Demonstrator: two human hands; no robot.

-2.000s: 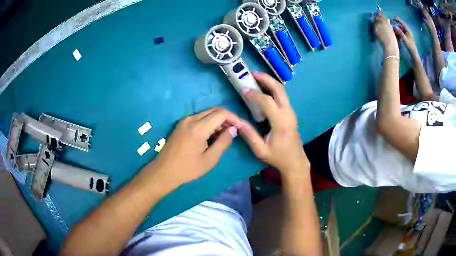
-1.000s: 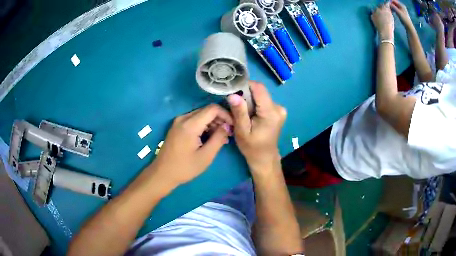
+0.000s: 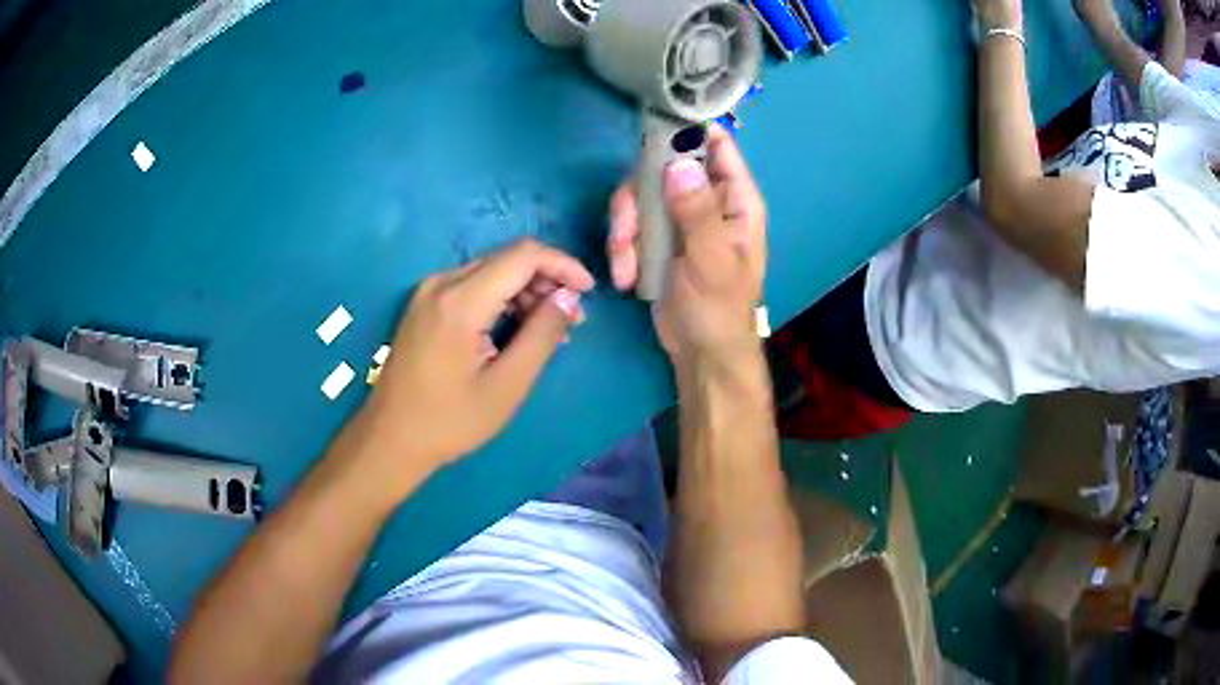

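My right hand holds a closed handheld fan unit by its beige handle, thumb on the front below the dark oval opening. The round fan head points up and to the right, its grille showing. My left hand is to the left of it, bent, with thumb and fingertips near each other; it does not touch the fan, and whether it pinches something small is hidden. Behind the fan head, other units with blue batteries show at the top edge, partly cut off.
Several handle shells lie piled at the left. White pads and a dark piece lie on the green table. A cardboard box is at lower left, an open carton below right. Another worker is at the right.
The fan unit, earlier lying on the table, was lifted by my right hand and has moved up and right, its head turned. My left hand has moved slightly left, away from it. The view has shifted.
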